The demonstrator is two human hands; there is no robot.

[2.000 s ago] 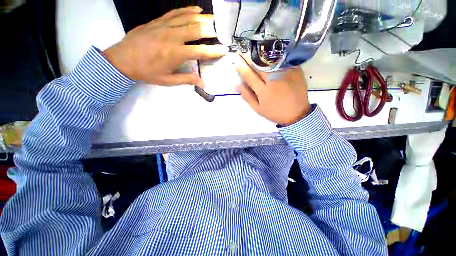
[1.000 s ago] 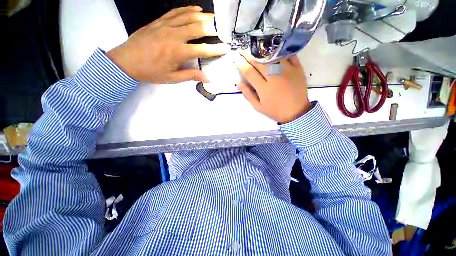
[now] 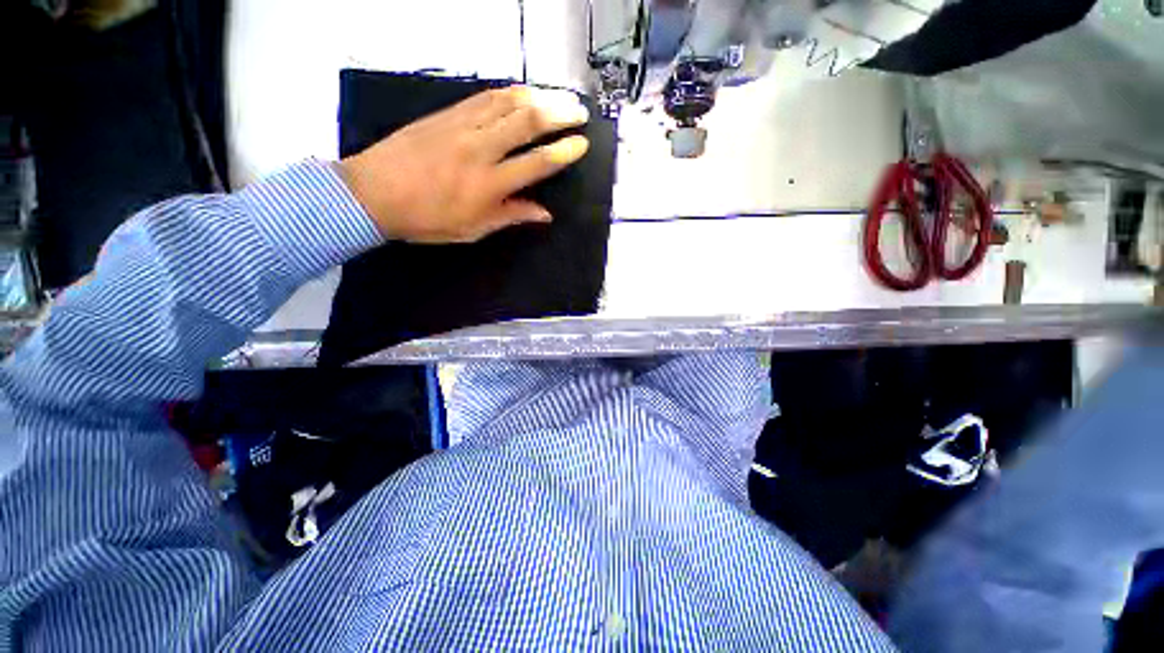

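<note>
A black fabric piece point(image 3: 511, 274) lies flat on the white machine table, its right edge beside the presser foot and needle point(image 3: 613, 96) and its lower edge reaching the table's front edge. My left hand point(image 3: 466, 166) rests palm down on the upper part of the piece, fingers slightly apart, fingertips near the presser foot. The sewing machine head point(image 3: 689, 64) is at top centre. My right hand is out of the picture; only a blurred right sleeve point(image 3: 1047, 510) shows at the lower right.
Scissors with dark red handles point(image 3: 928, 223) lie right of the machine. Small tools point(image 3: 1015, 281) lie beyond them. Dark cloth point(image 3: 855, 434) with a white strip is below the table. A grey edge point(image 3: 791, 334) runs along the table front.
The black piece now lies lower, spread toward the table's front edge under my left hand. My right hand has left the needle area and gone out of view at the right. The view has shifted.
</note>
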